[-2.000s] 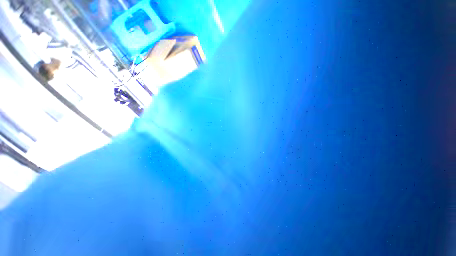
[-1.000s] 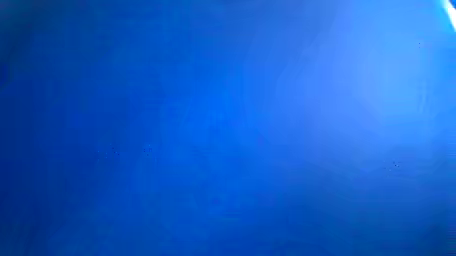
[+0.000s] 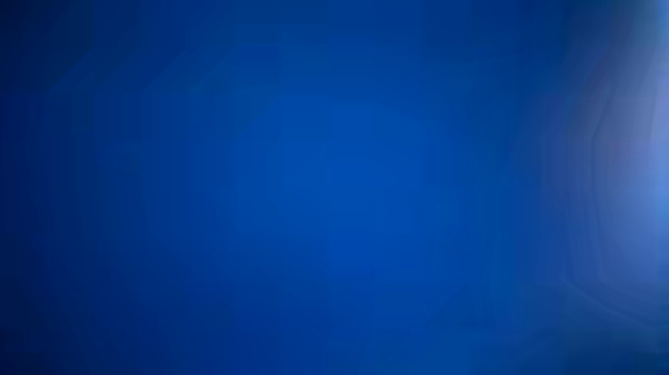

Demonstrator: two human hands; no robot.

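Blurred blue cloth, which looks like the work smock [image 3: 352,183], lies right against the lens and covers almost the whole head view. It is darkest at the left edge and brighter in the middle. A paler, greyish-violet blurred area [image 3: 623,176] shows along the right edge; I cannot tell what it is. Neither my left hand nor my right hand can be made out. Anything behind the cloth is hidden.
Two seconds ago the room, with a blue stool and a carton, showed at the upper left; it is now covered. The blue has darkened since one second ago, and a paler area shows at right.
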